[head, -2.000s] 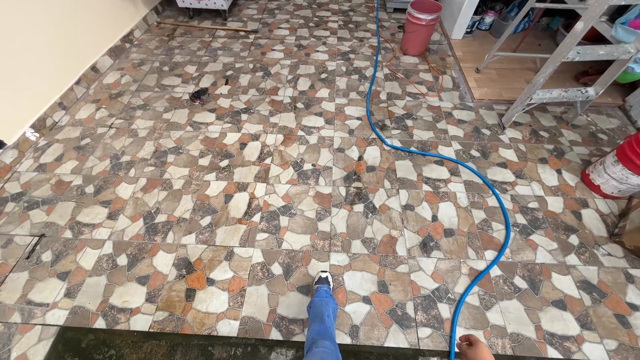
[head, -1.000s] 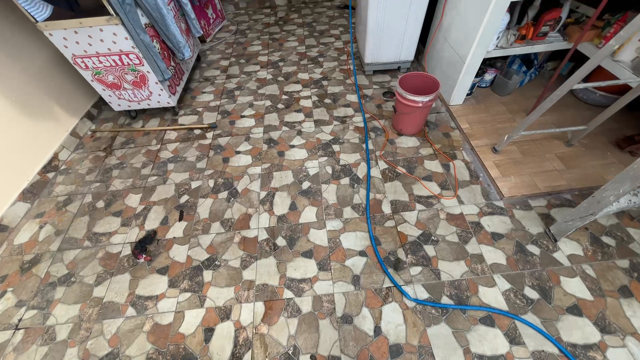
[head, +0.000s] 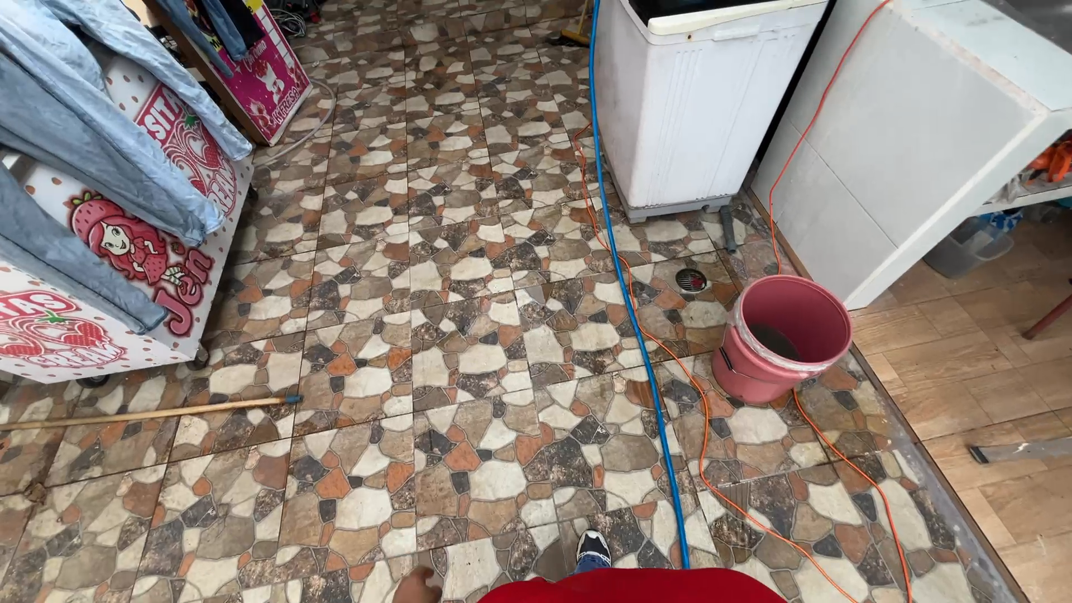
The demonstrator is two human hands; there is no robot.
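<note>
At the bottom edge, left of my red shirt, my left hand (head: 417,586) shows only in part, above the stone-patterned tile floor (head: 469,360); its fingers are too cut off to read. My right hand is out of view. A blue hose (head: 636,327) runs down the floor from the top and passes out of sight at my shirt, beside my shoe (head: 593,546). Right of the hose stands a red plastic bucket (head: 758,368) with some dark liquid inside. An orange cord (head: 705,427) lies along the hose and near the bucket.
A white washing machine (head: 695,126) stands at the upper right, near a round floor drain (head: 692,280). On the left is a wheeled cart (head: 126,243) draped with jeans (head: 100,126), with a wooden pole (head: 151,414) before it. A white partition (head: 871,151) borders the right side.
The view has moved forward across the floor, nearer the bucket and washing machine. My right hand, at the blue hose two seconds ago, is out of view; my left hand has come into view.
</note>
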